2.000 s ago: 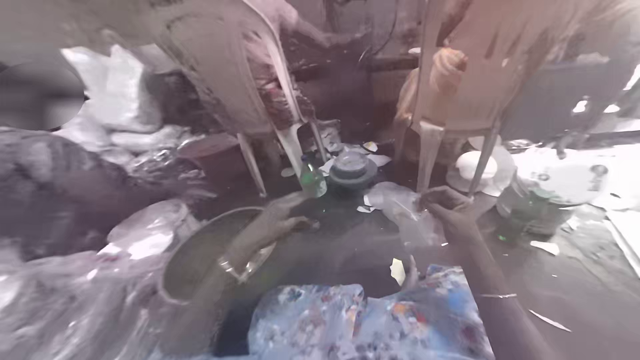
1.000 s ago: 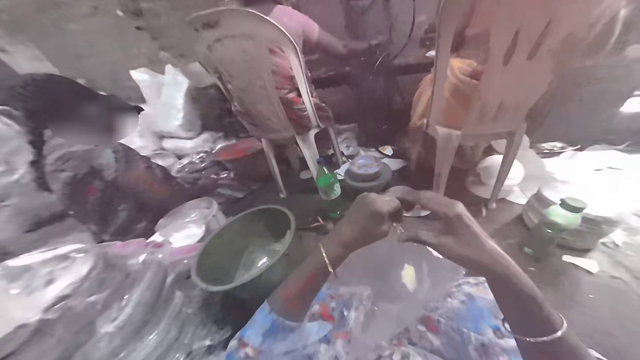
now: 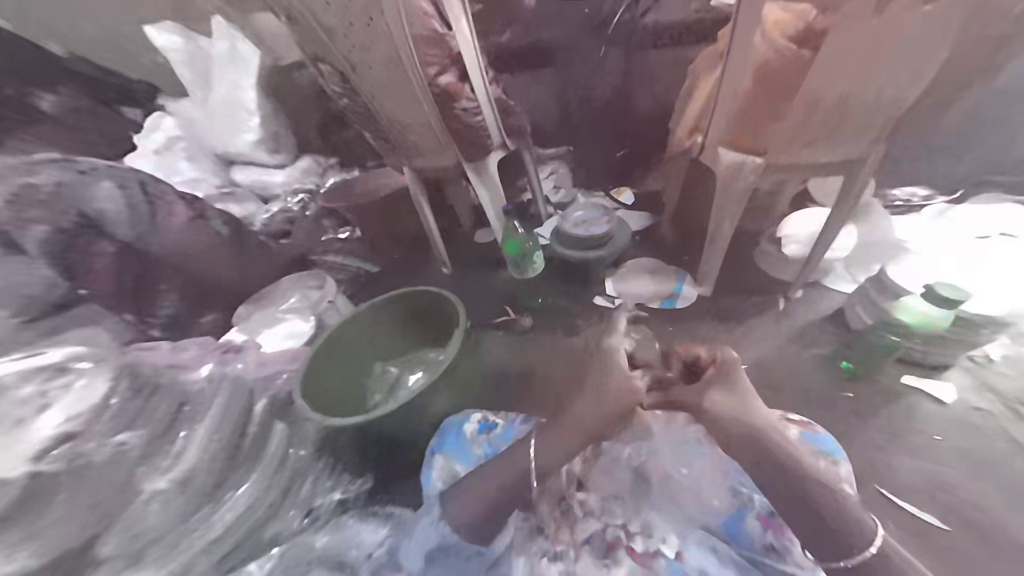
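My left hand [image 3: 612, 372] and my right hand [image 3: 704, 380] meet in front of my lap, fingers close together. A clear plastic sheet or bag [image 3: 664, 472] hangs from them over my floral garment, and its upper edge seems to be between the fingers of both hands; blur hides the exact grip. A green plastic tub [image 3: 384, 352] stands to the left of my left hand with clear plastic in it. Beyond my hands, a white piece with a blue stripe [image 3: 652, 282] lies on the floor.
Two plastic chairs [image 3: 488, 180] [image 3: 732, 188] with seated people stand ahead. A green-tinted bottle [image 3: 522, 246] and stacked round items [image 3: 590, 228] are between them. Heaped clear plastic [image 3: 200, 448] and another person [image 3: 136, 232] are at the left. A green-lidded jar [image 3: 928, 308] stands at the right.
My hands were apart two seconds ago, with the plastic near the right one. They are now together and lower than one second ago. The view has shifted.
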